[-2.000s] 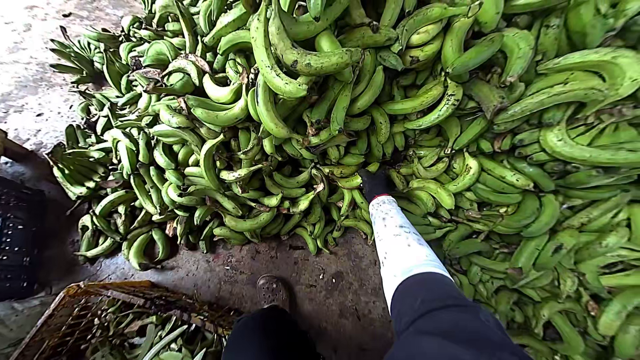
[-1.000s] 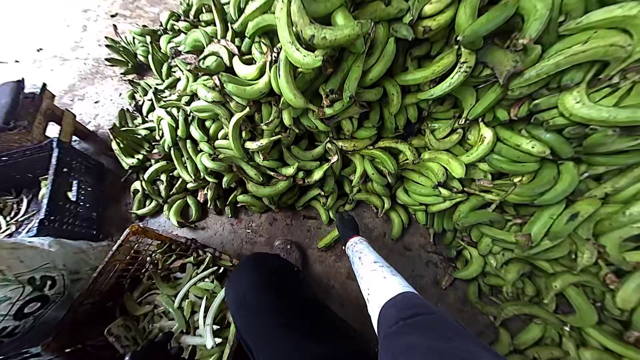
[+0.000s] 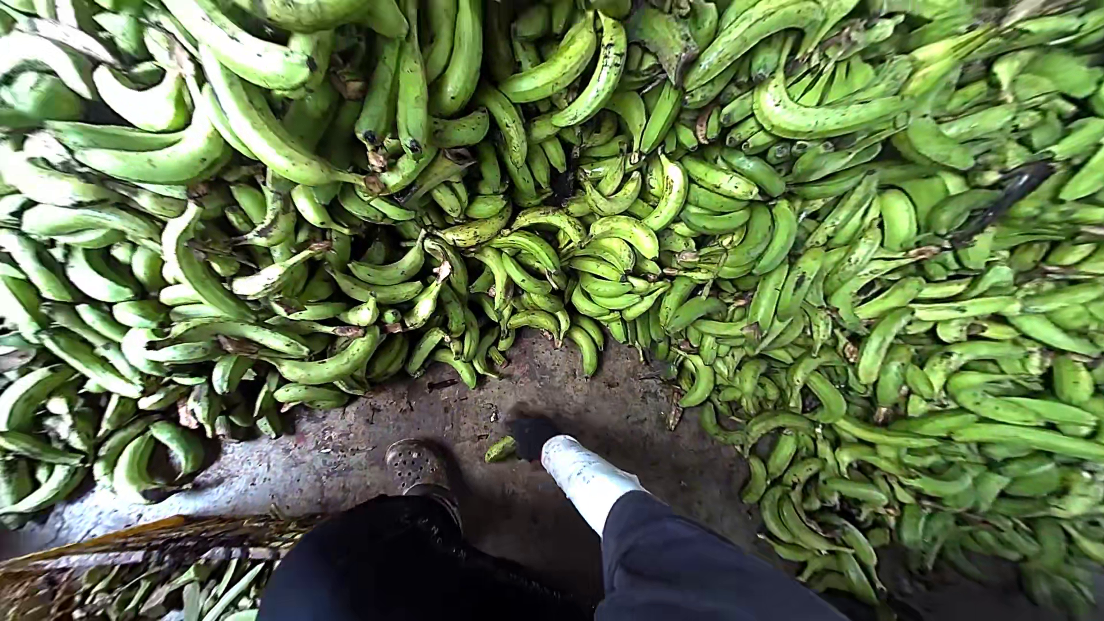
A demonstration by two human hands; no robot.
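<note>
My right hand (image 3: pixel 532 437), in a dark glove with a white, stained sleeve above it, is over the floor in the lower middle of the head view. It is shut on a green plantain (image 3: pixel 500 448), whose end sticks out at the left of the glove; the rest is hidden by the hand. Beyond the hand lies a large heap of green plantains (image 3: pixel 604 259), many in bunches, some with dark spots. My left hand is not in view.
A yellow-brown crate (image 3: pixel 155 530) holding green pieces stands at the lower left. A brown clog with holes (image 3: pixel 418 466) is on the grey, stained floor (image 3: pixel 336 457), left of the hand. The heap curves round to the right edge and reaches the left.
Two seconds ago my right hand was at the heap's lower edge; it has drawn back over the floor with a plantain. The view has shifted, and the black crate at the left is gone from it.
</note>
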